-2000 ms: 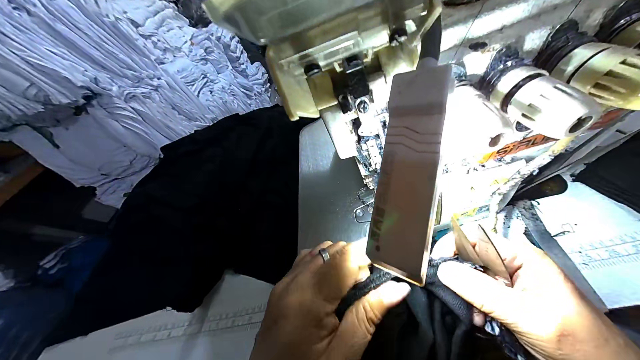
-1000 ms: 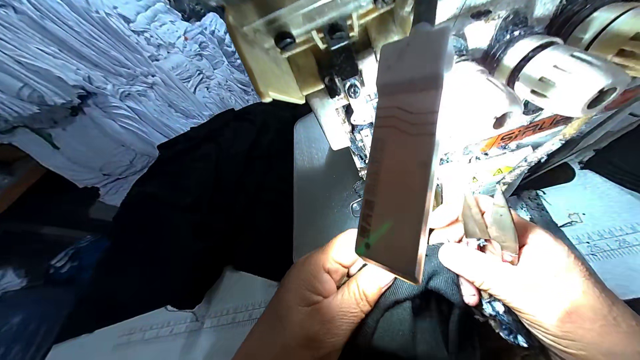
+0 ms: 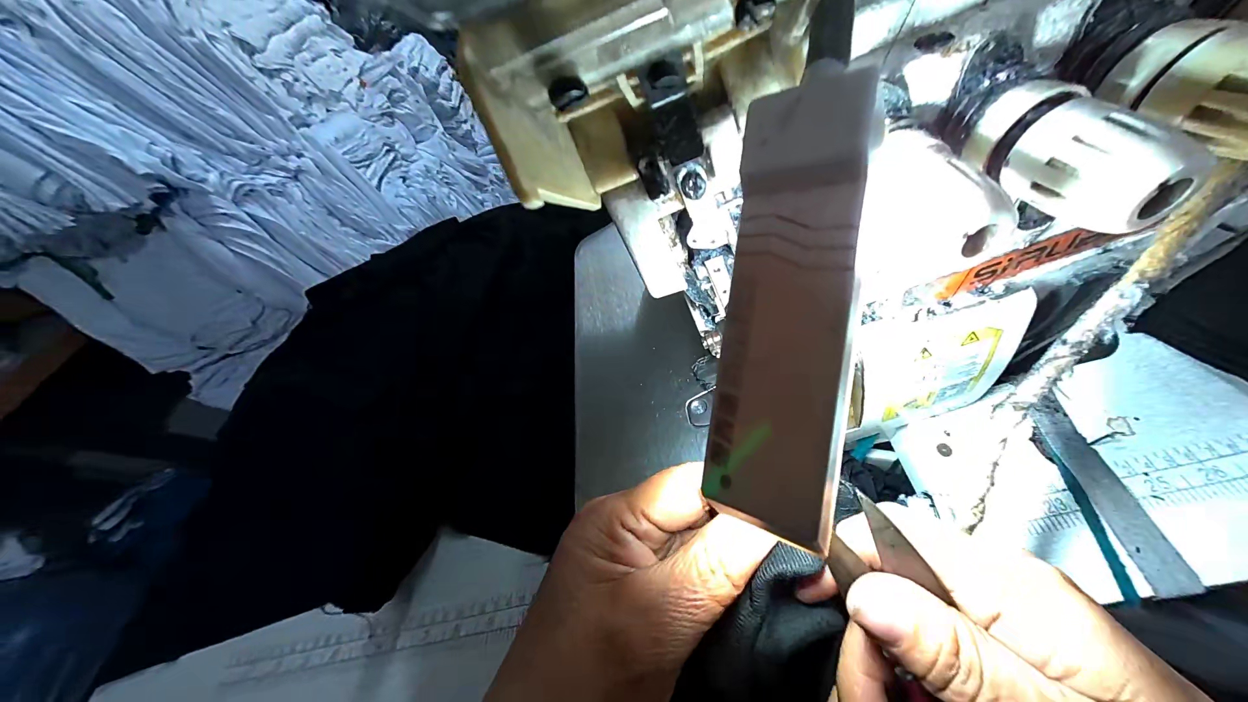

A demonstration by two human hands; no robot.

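Black fabric (image 3: 790,624) hangs between my hands, just below a flat rectangular lamp or guard (image 3: 790,322) that covers part of the view. My left hand (image 3: 643,575) grips this fabric, its fingertips partly hidden behind the panel's lower edge. In my right hand (image 3: 936,624) is a pair of small metal thread snips (image 3: 902,546), blades pointing up and left beside the cloth; its fingers also touch the fabric. Above, the sewing machine's presser foot area (image 3: 707,263) stands over a metal plate (image 3: 634,361).
A large black cloth (image 3: 419,429) drapes over the left of the white table (image 3: 439,624), which bears ruler markings. Piles of pale fabric (image 3: 244,185) lie behind it. Tension dials (image 3: 1092,156) and a lint-covered cord (image 3: 1082,331) are at the right.
My left hand has turned and shifted its hold on the black fabric. The snips in my right hand have moved lower, closer to the cloth. The view has come nearer the machine.
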